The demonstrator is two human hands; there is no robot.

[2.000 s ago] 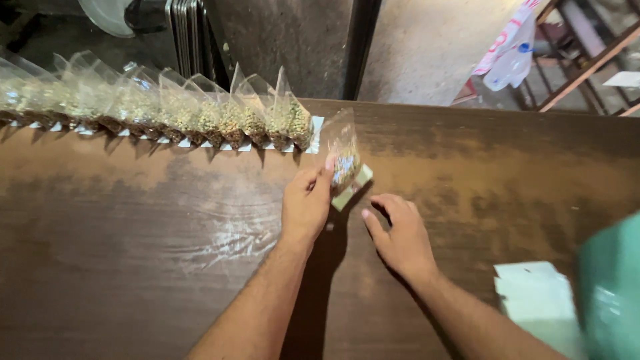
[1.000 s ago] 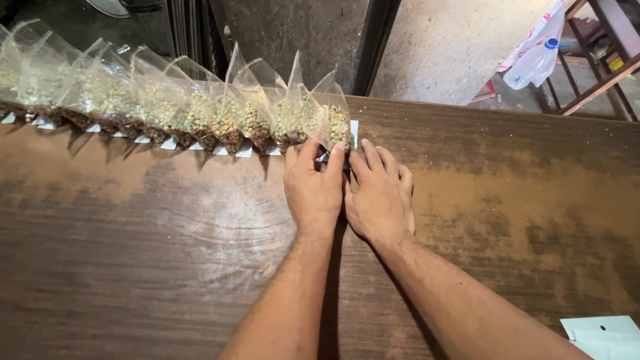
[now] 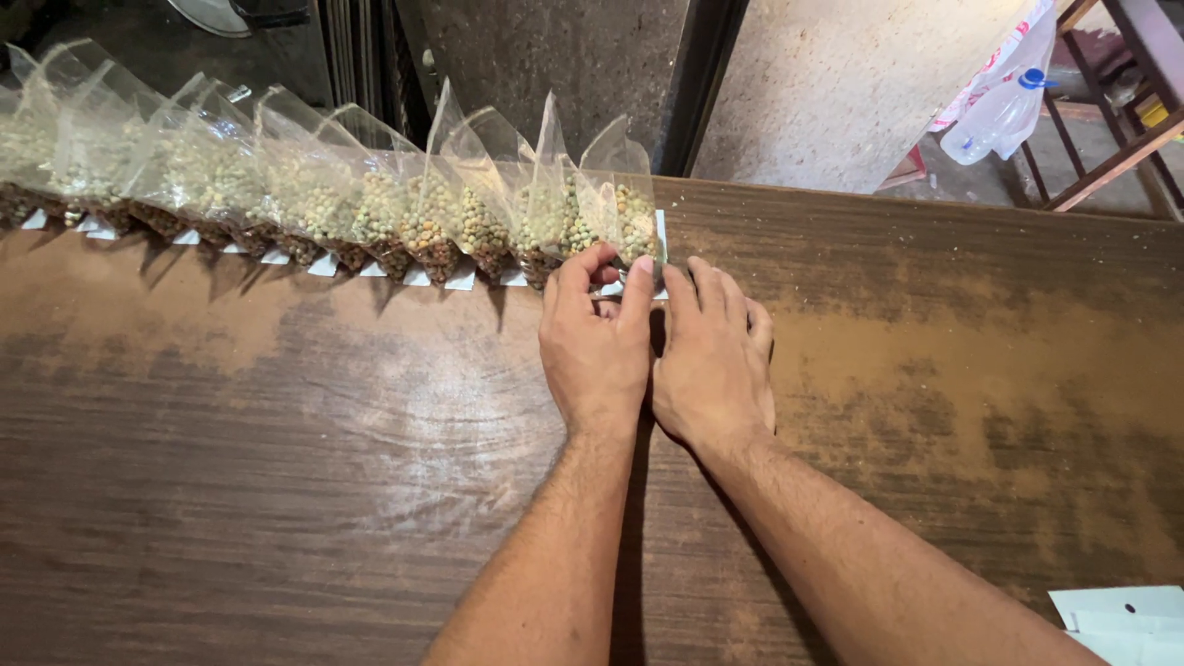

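Observation:
Several clear plastic bags of mixed dried peas or similar seeds stand in a leaning row along the far edge of the brown wooden table (image 3: 370,444), with white card edges showing beneath them. My left hand (image 3: 597,342) has its thumb and fingers around the lower front of the rightmost bag (image 3: 635,217). Beside it, my right hand (image 3: 712,356) lies with fingers extended at the right edge of that bag's white card (image 3: 660,240); whether its fingertips touch the card is hard to tell. Part of the bag's base is hidden behind the left hand.
White cards with a punched hole (image 3: 1124,606) lie at the lower right table edge. Past the table are a wall (image 3: 814,92), a dark upright post (image 3: 703,83), a clear plastic bottle with a blue cap (image 3: 994,116) and a reddish rack (image 3: 1091,176).
The bag that was apart from the row, in my left hand, now stands at the row's right end. My right hand has come in close beside my left. The view has shifted.

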